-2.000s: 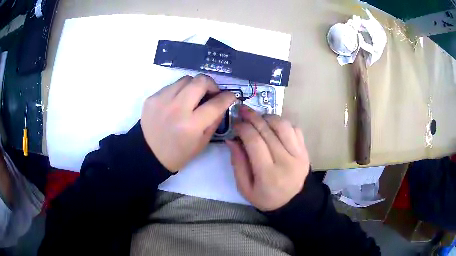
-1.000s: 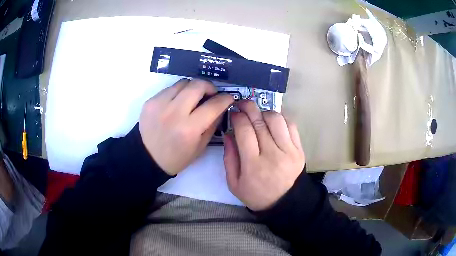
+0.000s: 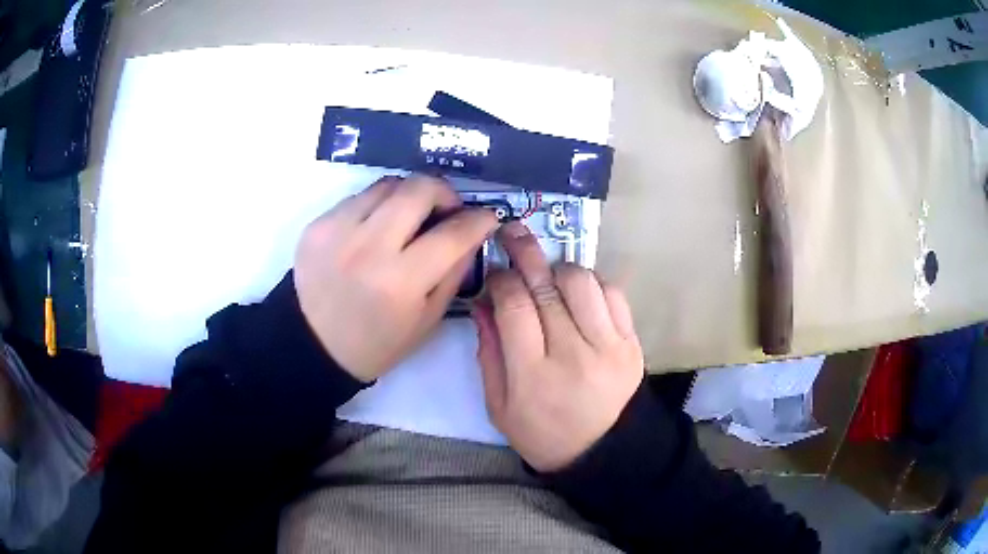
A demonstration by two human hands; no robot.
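The rear housing half [image 3: 466, 148] stands upright on the white work sheet [image 3: 206, 141], its black printed edge up and a black strap [image 3: 464, 106] behind it. The open front housing half [image 3: 570, 247] lies against its near side, partly hidden by my hands. Red and black lead wires [image 3: 533, 203] run between the halves. My left hand [image 3: 381, 271] has its thumb and forefinger pinched at the wires' inner end; what they hold is hidden. My right hand [image 3: 560, 357] lies over the front half, one finger extended to the same spot beside the left fingertips.
A padded hammer [image 3: 776, 233] with a white-wrapped head lies on the tan bench cover [image 3: 672, 216] at right. A black unit [image 3: 63, 108] is at upper left, with a yellow-handled tool [image 3: 49, 319] below it. Another person's sleeve [image 3: 38, 444] shows at lower left.
The rear half has tilted so that its printed edge sits slightly lower on the left. My right forefinger has straightened toward the wires. The whole view has shifted slightly left.
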